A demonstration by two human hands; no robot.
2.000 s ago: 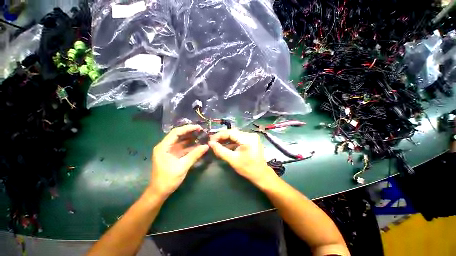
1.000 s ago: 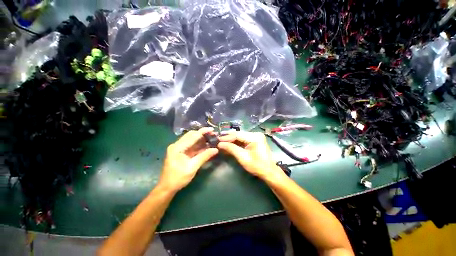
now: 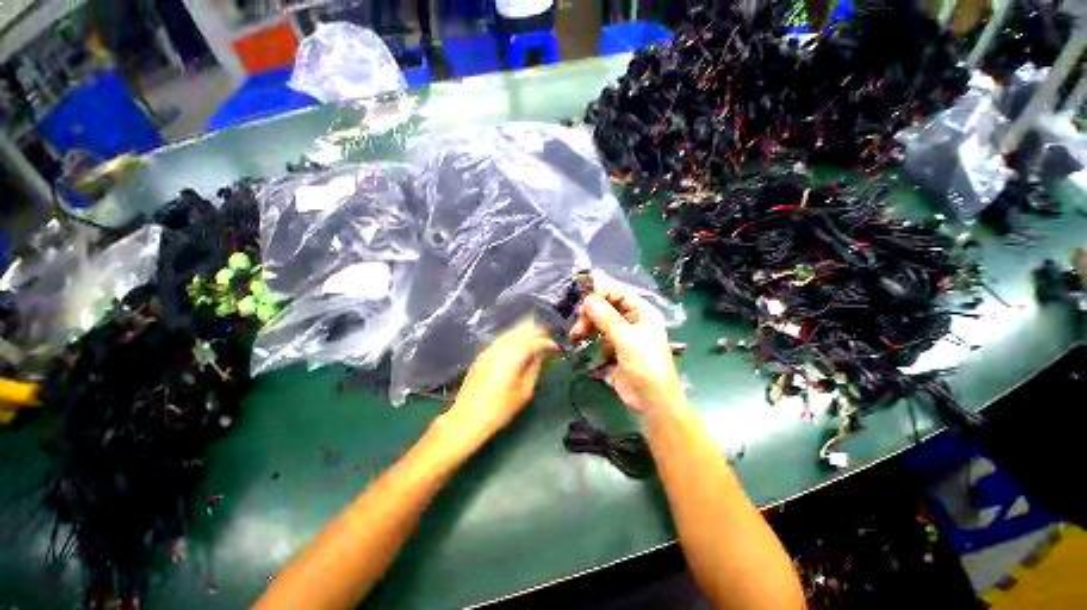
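My right hand (image 3: pixel 632 346) holds the end of a thin black wire harness between its fingertips, over the lower right of the large clear plastic bag (image 3: pixel 507 244). Small dark parts show at the fingertips, too small to make out. The harness cable runs down to a short black coil (image 3: pixel 608 448) on the green tabletop. My left hand (image 3: pixel 507 375) is blurred, just left of the harness end and apart from my right hand; whether its fingers hold anything cannot be told. The pliers are mostly hidden behind my right hand.
A smaller clear bag (image 3: pixel 340 256) with white labels lies left of the large one. Black harness piles lie at the right (image 3: pixel 822 268) and left (image 3: pixel 137 405), the left beside yellow-green parts (image 3: pixel 235 290). Beyond the green table (image 3: pixel 298 447) are blue bins and part of a person (image 3: pixel 525 10).
The view has tilted up, showing more of the workshop. My hands have moved apart; my right hand has lifted the harness end over the bag, and the coil lies in fuller view.
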